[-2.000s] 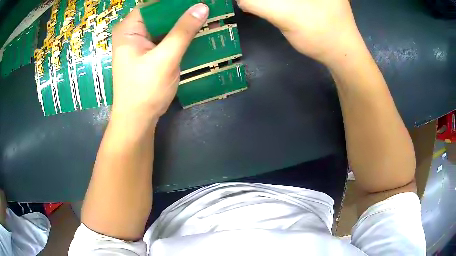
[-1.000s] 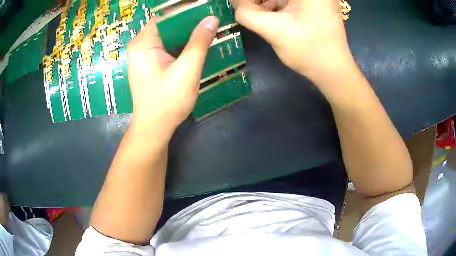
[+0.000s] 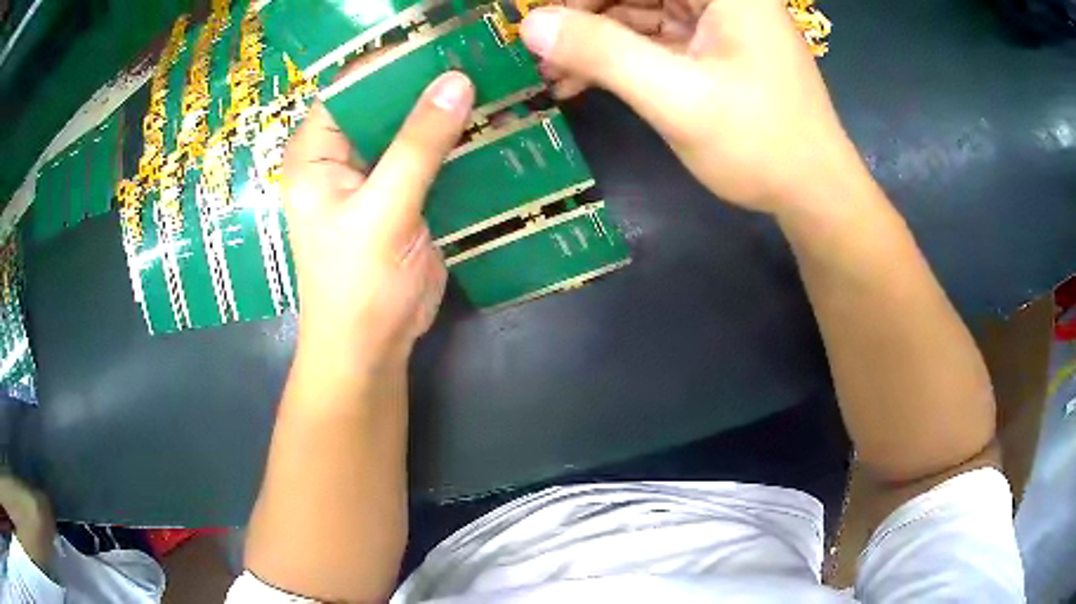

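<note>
My left hand (image 3: pixel 372 236) holds a green PCB panel (image 3: pixel 519 177) at its left side, thumb on top of one board. The panel lies tilted over the dark bench, with pale tan rails between its boards. The two nearest boards show no orange piece. My right hand (image 3: pixel 708 94) is at the right end of an upper board, with thumb and fingertips pinching a small orange-yellow flex piece (image 3: pixel 510 26) against the board end. The fingers partly hide the piece. The panel's far part is cut off by the top edge.
Finished panels (image 3: pixel 212 254) with rows of orange pieces overlap at the left on the dark bench (image 3: pixel 566 378). Farther left are green panels (image 3: pixel 80 177) without visible orange. Loose flex pieces (image 3: pixel 812 26) show beyond my right hand. Another person's hand (image 3: pixel 26 513) is at lower left.
The view has shifted, so the panels sit lower and more of the held panel shows. My right hand has come to the board end, where an orange piece now shows at its fingertips.
</note>
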